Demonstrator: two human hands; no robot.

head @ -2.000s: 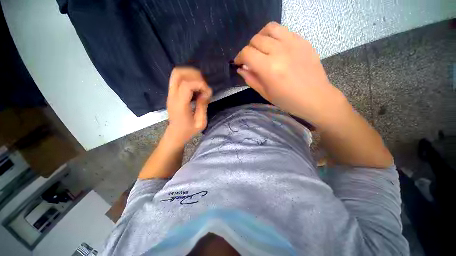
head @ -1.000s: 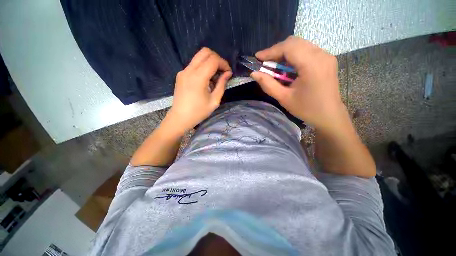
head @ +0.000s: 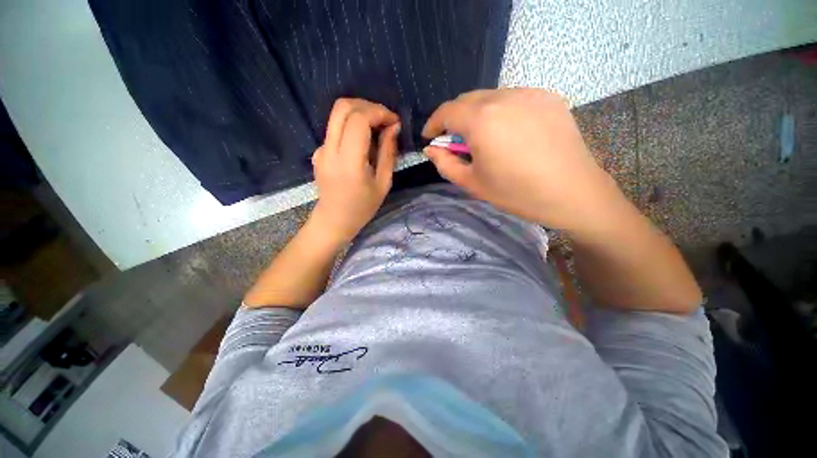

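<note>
Dark pinstriped trousers (head: 358,54) lie on the white table, their lower edge along the table's near edge. My left hand (head: 354,161) is at that edge, thumb and index fingertips close together over the cloth; whether cloth or a thread is between them is too small to tell. My right hand (head: 511,152) is just to its right and holds the thread snips (head: 454,144). Only their white, blue and pink grip shows between my fingers; the blades are hidden or too dark to make out.
The table (head: 98,152) curves across the view under the trousers. Speckled floor (head: 681,152) shows beyond its near edge. A brown cardboard piece (head: 193,362) and white equipment (head: 98,402) are at the lower left. Dark shapes are at the right. Loose dark threads cling to my grey top (head: 430,268).
The snips' blades, seen a second ago, no longer show. My right hand has turned over them and moved slightly left. My left hand has shifted slightly left.
</note>
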